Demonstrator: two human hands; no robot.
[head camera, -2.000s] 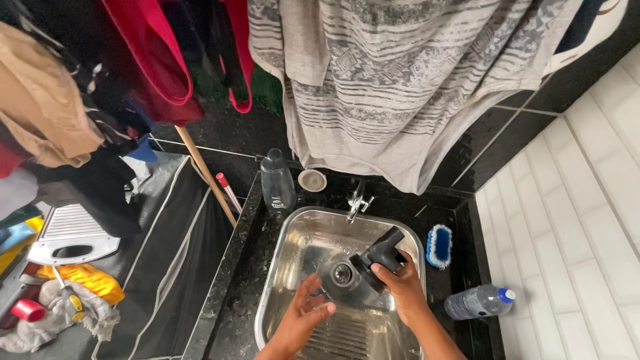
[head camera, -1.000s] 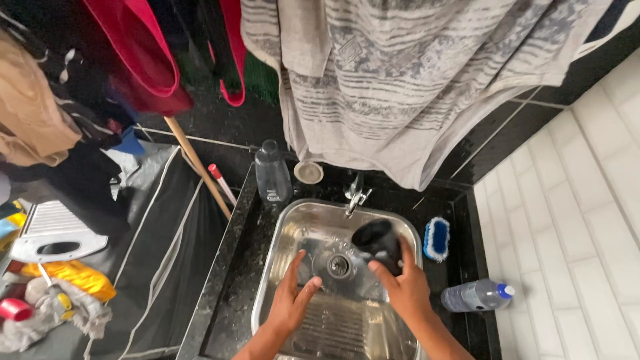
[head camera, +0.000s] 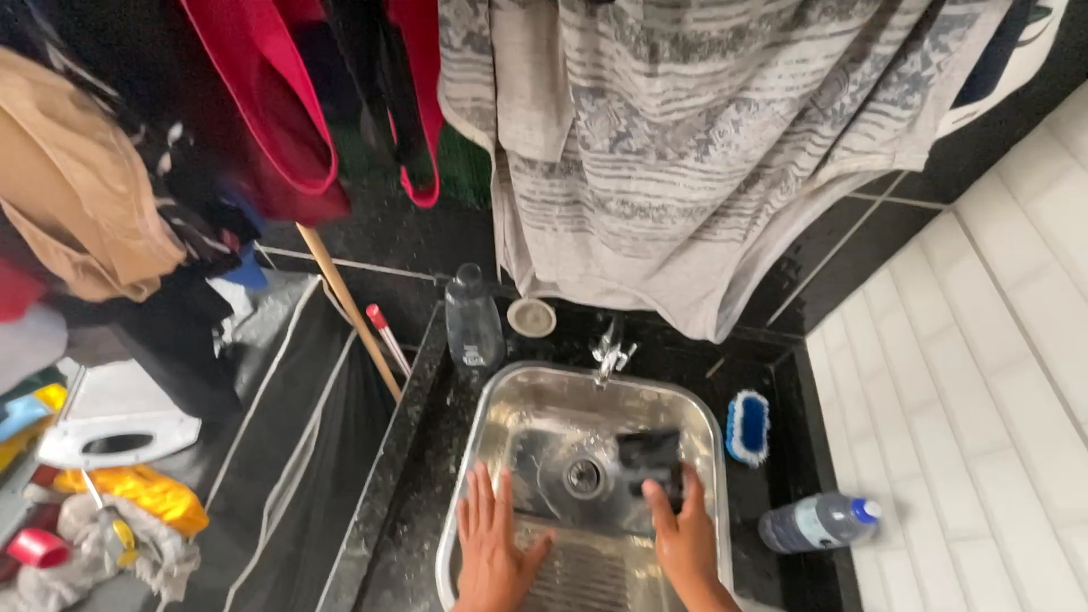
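Note:
My right hand (head camera: 682, 518) grips a black object (head camera: 650, 459), blurred and too unclear to name, over the right half of a stainless steel sink (head camera: 544, 425). My left hand (head camera: 495, 544) is spread, palm down and holding nothing, above the sink's left side. Between the two hands shows the drain (head camera: 583, 478). At the sink's back edge stands a chrome tap (head camera: 610, 353). Ridges like a washboard line the front of the basin, partly hidden by my hands.
Right of the sink lie a blue brush with white bristles (head camera: 749, 428) and a blue-capped bottle (head camera: 812, 522). A dark bottle (head camera: 474, 327) and a round dish (head camera: 532, 317) are behind. A striped grey garment (head camera: 663, 170) hangs above; a wooden pole (head camera: 348, 306) leans left.
The black object has turned in my right hand, and that hand is lower over the basin. My left hand has gone from half-curled with its palm inward to flat and spread.

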